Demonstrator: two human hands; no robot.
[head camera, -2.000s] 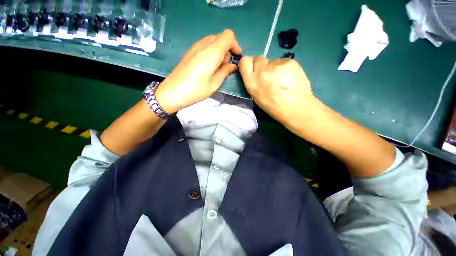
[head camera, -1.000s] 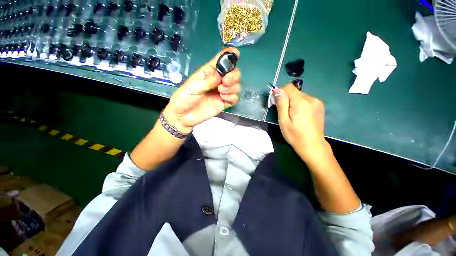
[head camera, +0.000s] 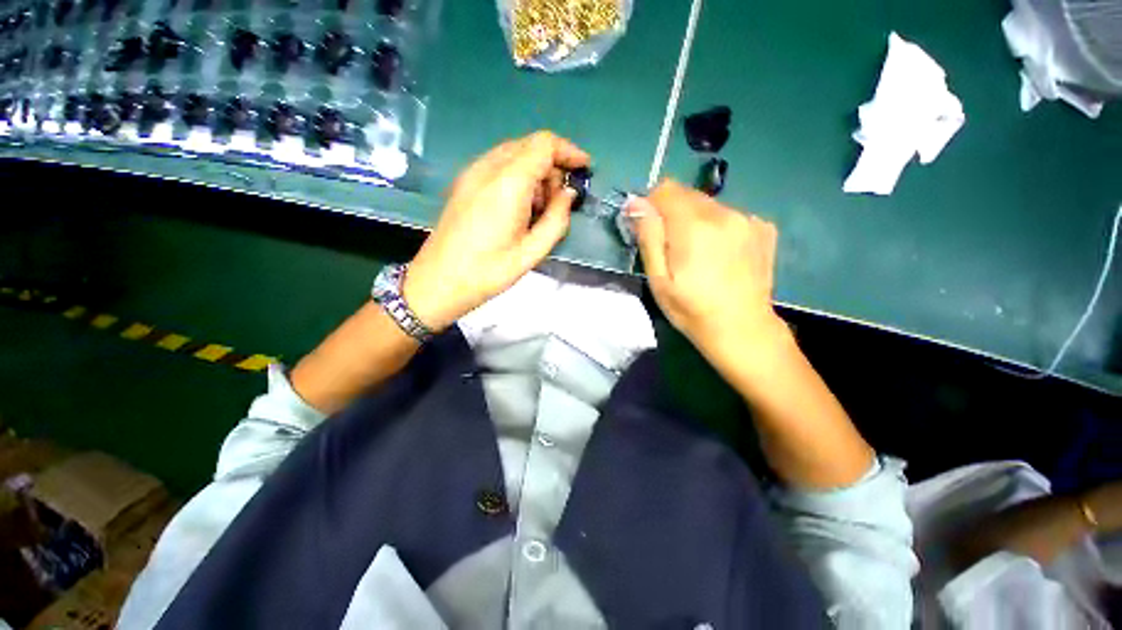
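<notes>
My left hand (head camera: 498, 222) holds a small glossy black housing (head camera: 576, 185) between thumb and fingers above the green bench. My right hand (head camera: 708, 252) is closed on a thin tool, possibly tweezers (head camera: 612, 201), with a whitish wrap at the grip. The tool points left towards the housing; I cannot tell whether its tip touches. A clear bag of tiny gold-coloured pieces (head camera: 564, 27) lies at the top, cut off by the edge. Two loose black units (head camera: 708, 129) lie beside the pale seam.
A clear blister tray (head camera: 277, 154) with rows of black units lies at the left. A crumpled white paper (head camera: 907, 117) lies at the right, more white material (head camera: 1068, 62) at the upper right. A white cable (head camera: 1089, 295) runs down the right. Another person's arm (head camera: 1046, 529) shows at lower right.
My left hand has turned the housing inward and moved down slightly. My right hand has moved left, bringing the tool close to the housing. The view has shifted, so less of the bag shows.
</notes>
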